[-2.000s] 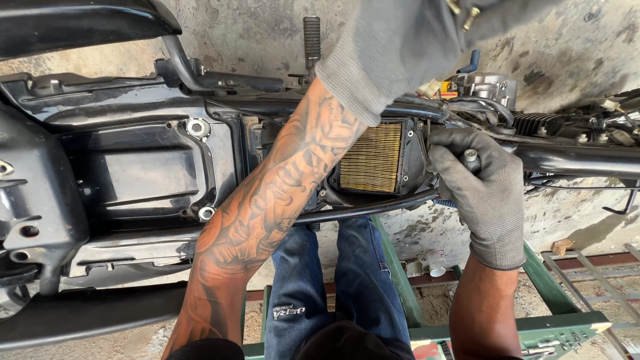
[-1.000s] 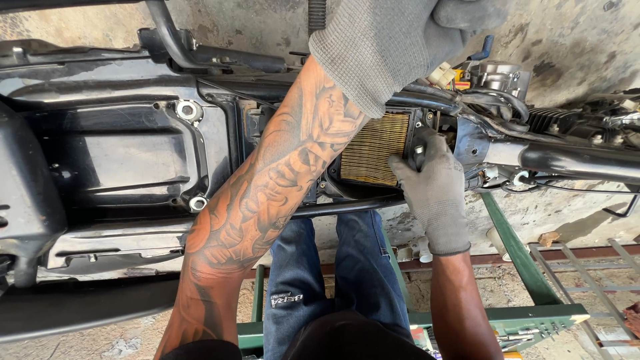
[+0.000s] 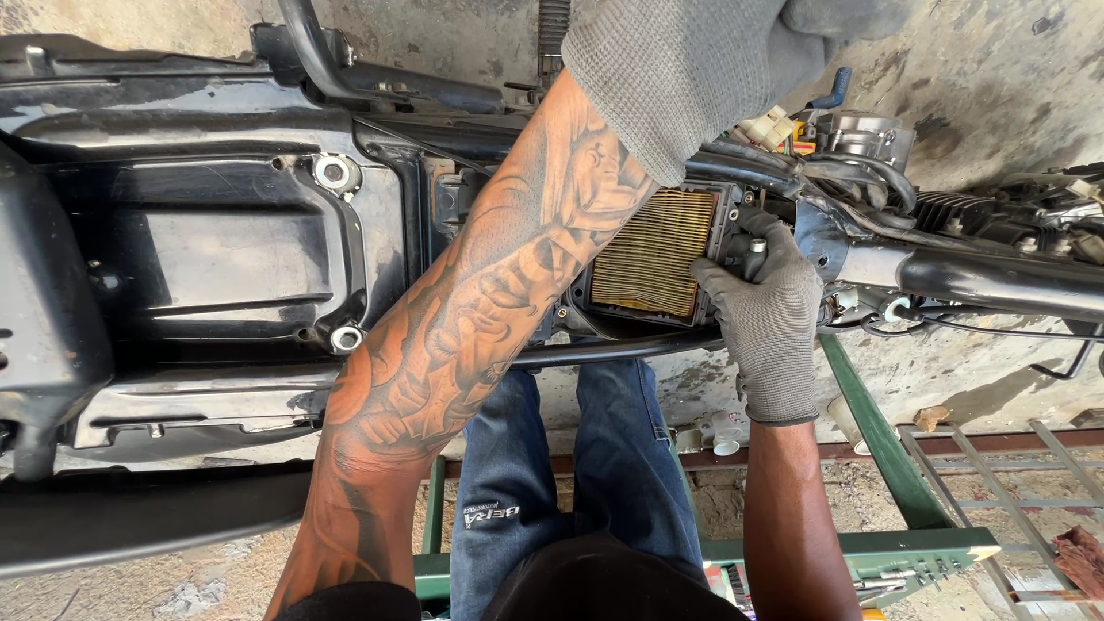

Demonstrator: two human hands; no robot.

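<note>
A pleated air filter element (image 3: 653,250) with a black rim lies in the motorcycle frame. My right hand (image 3: 768,297), in a grey knit glove, is at the filter's right edge, its fingers around a small dark part with a metal tip (image 3: 757,247); whether it grips this part or only touches it is unclear. My left hand (image 3: 716,65), gloved too, reaches across the frame at the top, its tattooed forearm (image 3: 483,302) crossing above the filter's left side. Its fingers are partly cut off by the image's upper edge, so what they hold is hidden.
Black frame tubes (image 3: 1018,289) run to the right, past hoses and a finned engine cylinder (image 3: 949,211). To the left is a black plastic rear tray (image 3: 207,259) with round metal bushings. Below stand a green metal stand (image 3: 888,440) with tools on it and a metal grate (image 3: 1018,483).
My right hand has moved left from the frame tube to the filter's right edge. My left hand remains up across the frame. The view has shifted somewhat.
</note>
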